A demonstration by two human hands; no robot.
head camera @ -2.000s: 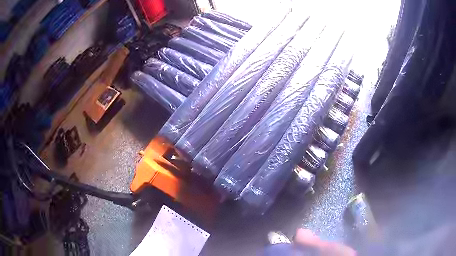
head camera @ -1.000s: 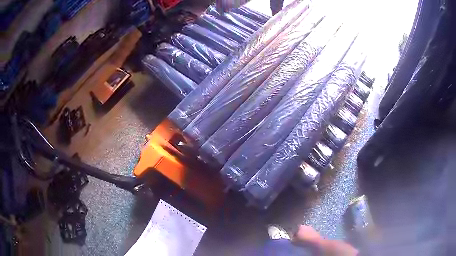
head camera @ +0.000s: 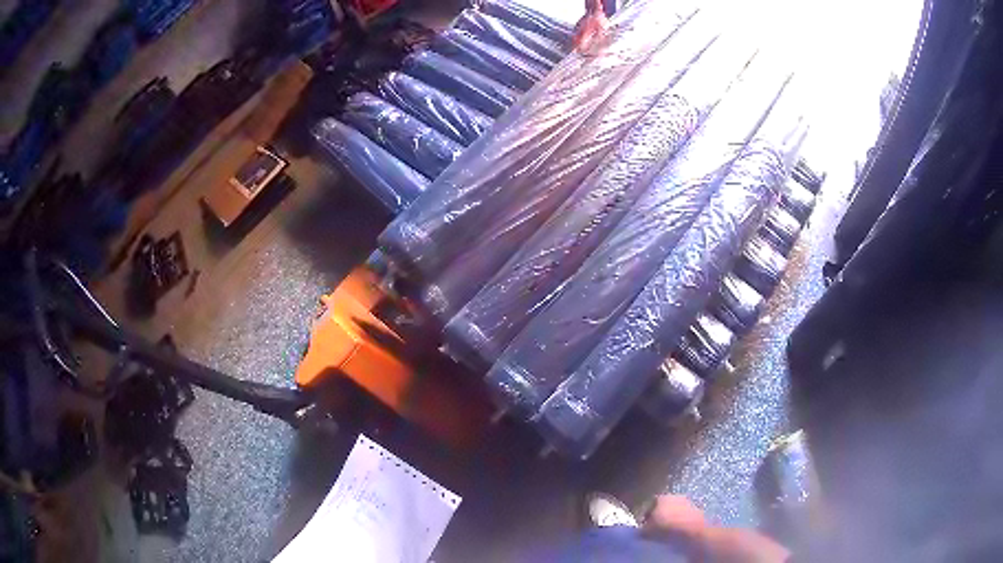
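A white sheet with punched holes (head camera: 379,506) and faint writing is at the bottom edge, left of centre. What holds it is not visible, and my left hand is out of view. My right hand (head camera: 682,519) is small, blurred and partly cut off at the bottom edge; its fingers and any grip cannot be made out. Long dark rolls in shiny clear film (head camera: 649,275) lie diagonally in front of me, across a lower layer of rolls (head camera: 423,110).
Another person's hand (head camera: 592,31) is at the rolls' far end. An orange pallet jack (head camera: 357,346) with a black handle (head camera: 209,382) is at the near left. A small carton (head camera: 248,185) is on the floor. A large dark shape (head camera: 913,308) fills the right side.
The other person's hand has come into view at the rolls' far end. The left part of the upper layer looks rearranged at its near ends. The sheet has shifted slightly.
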